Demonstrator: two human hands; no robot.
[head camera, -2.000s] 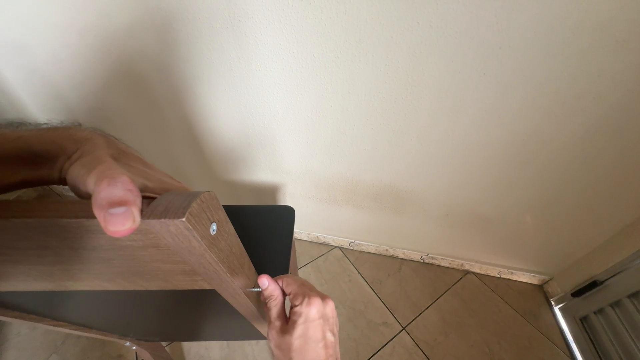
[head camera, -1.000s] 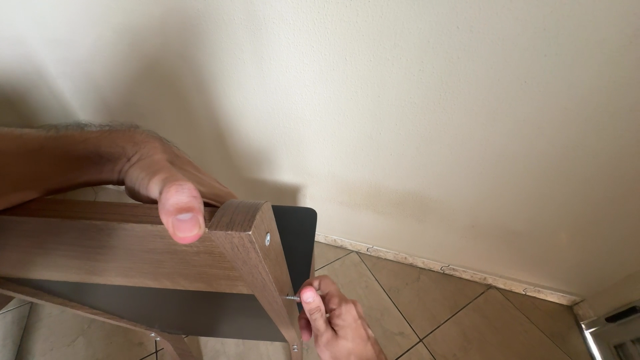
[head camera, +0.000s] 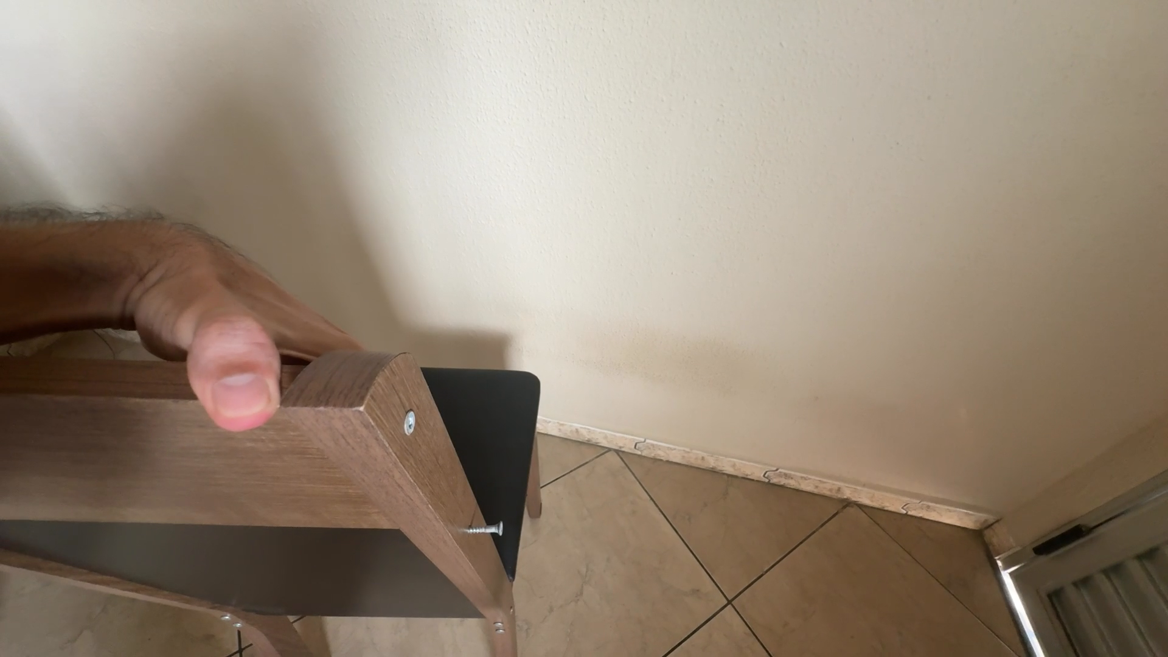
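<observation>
My left hand (head camera: 237, 319) rests over the top of a wooden chair's backrest (head camera: 182, 456), its thumb on the near face and its fingers hidden behind. A metal screw (head camera: 485, 529) sticks out sideways from the chair's side post (head camera: 429, 493), its head and part of its thread showing. Higher on that post, another screw head (head camera: 410, 422) sits about flush with the wood. The dark seat (head camera: 488, 438) lies below and behind the backrest. My right hand is out of view.
A cream wall (head camera: 730, 228) rises beyond the chair, with a stone skirting strip (head camera: 703, 464) at its foot. Brown floor tiles (head camera: 657, 557) lie to the right. A metal louvred door (head camera: 1095, 584) stands at the lower right. More screws (head camera: 499, 627) show lower on the chair frame.
My right hand has let go of the protruding screw and left the view; the screw stays in the post. My left hand keeps its place on the backrest.
</observation>
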